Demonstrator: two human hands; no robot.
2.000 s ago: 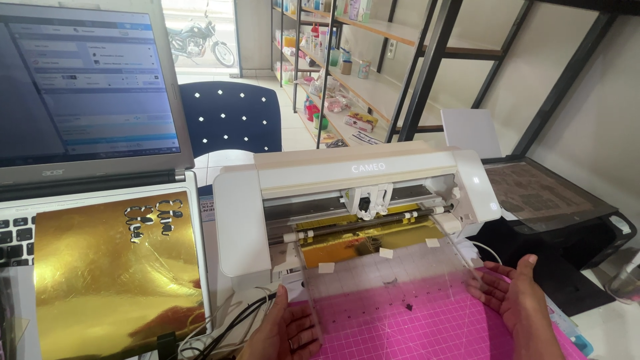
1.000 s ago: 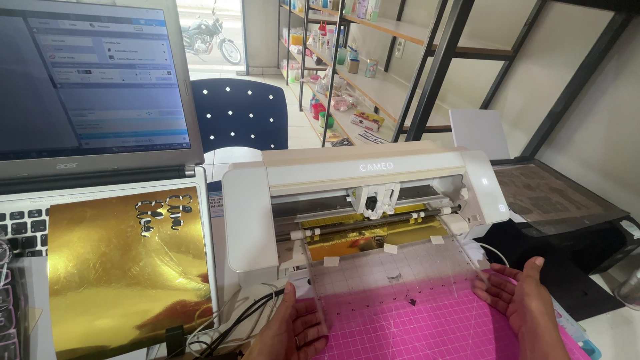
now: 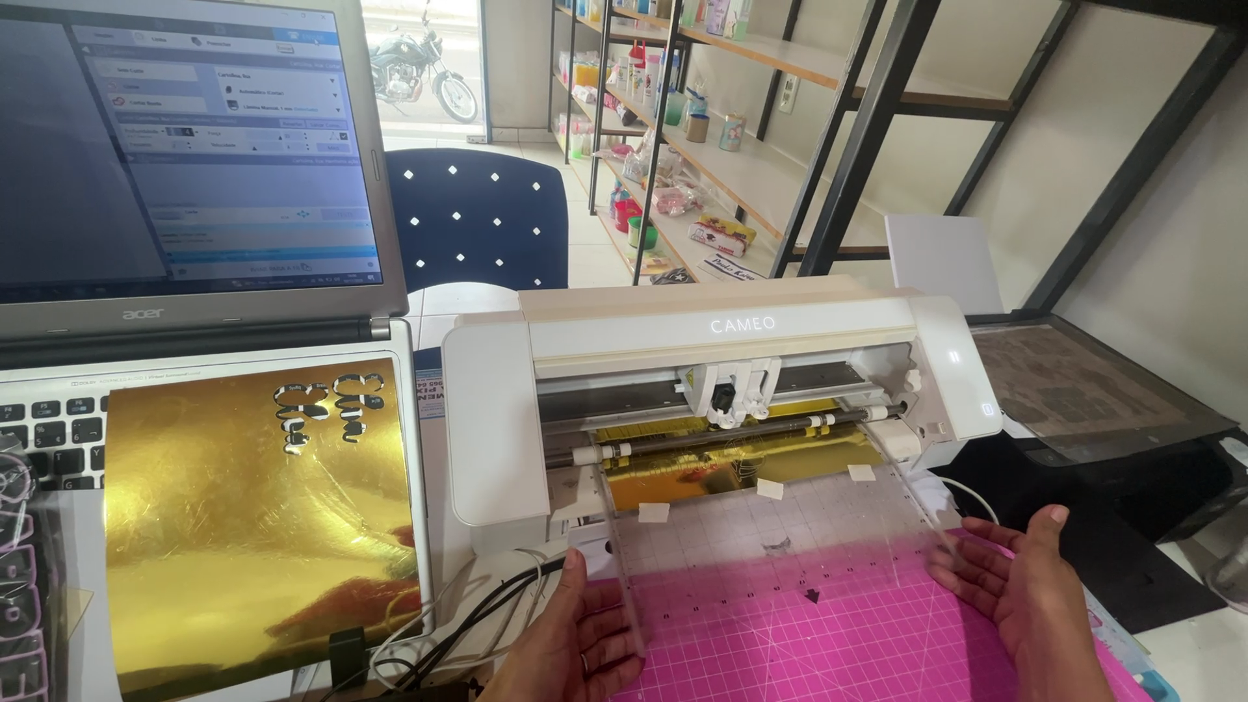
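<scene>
A white Cameo cutting machine [image 3: 721, 336] has a clear gridded carrier mat [image 3: 770, 541] feeding out of its front. Gold mirror-finish sheet [image 3: 731, 463] lies under the roller, its front edge held to the mat by pieces of pale tape [image 3: 769, 489]. My left hand [image 3: 575, 639] is at the mat's left edge, palm inward, fingers loosely spread. At the right edge is my right hand [image 3: 1024, 595], fingertips by the mat and thumb raised. Neither hand is closed round the mat; whether the fingertips touch it is unclear. Beneath lies a pink cutting mat [image 3: 809, 648].
An Acer laptop [image 3: 195, 166] stands at left, with a gold sheet with cut-out lettering [image 3: 263, 526] over its keyboard. Cables [image 3: 478, 624] run beside my left hand. Behind are a blue chair [image 3: 478, 219] and shelves [image 3: 721, 166]. A dark framed panel [image 3: 1092, 380] is at right.
</scene>
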